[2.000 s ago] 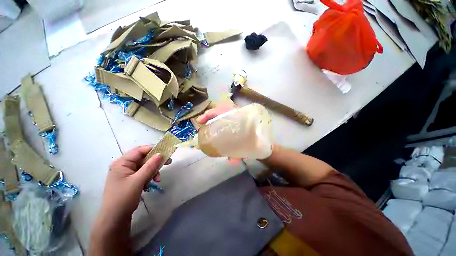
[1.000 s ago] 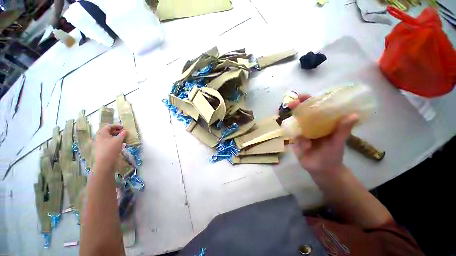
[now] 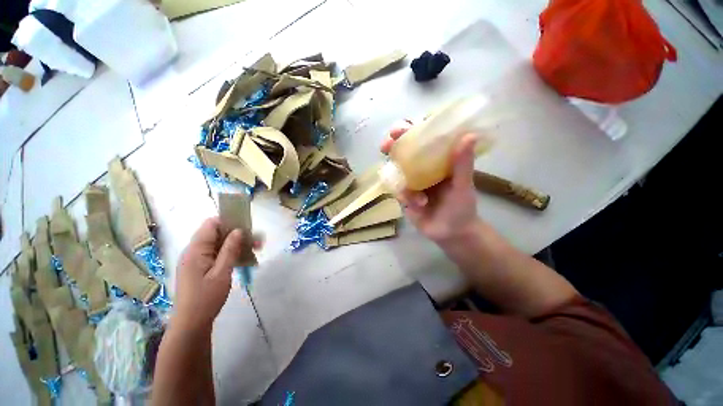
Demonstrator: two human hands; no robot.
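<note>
My left hand (image 3: pixel 208 266) holds a khaki webbing tab (image 3: pixel 235 216) upright between thumb and fingers, with a bit of blue hardware below it. My right hand (image 3: pixel 445 198) is closed around a translucent yellowish glue bottle (image 3: pixel 436 151). Its long nozzle points down and left, over the near edge of the tab pile. The loose pile of khaki tabs (image 3: pixel 273 162) with blue-wrapped hardware lies between and beyond my hands. A few tabs (image 3: pixel 365 222) lie side by side under the nozzle.
Overlapping rows of tabs (image 3: pixel 75 270) lie at left, beside a clear plastic bag (image 3: pixel 123 349). A hammer (image 3: pixel 511 190) lies partly hidden behind my right hand. A black wad (image 3: pixel 429 65) and a red plastic bag (image 3: pixel 600 51) are beyond. The table edge runs at right.
My left hand has left the rows at left and now holds a tab near the pile. The bottle stays in my right hand. The view has shifted, and the rows have gained a tab since the earliest frame.
</note>
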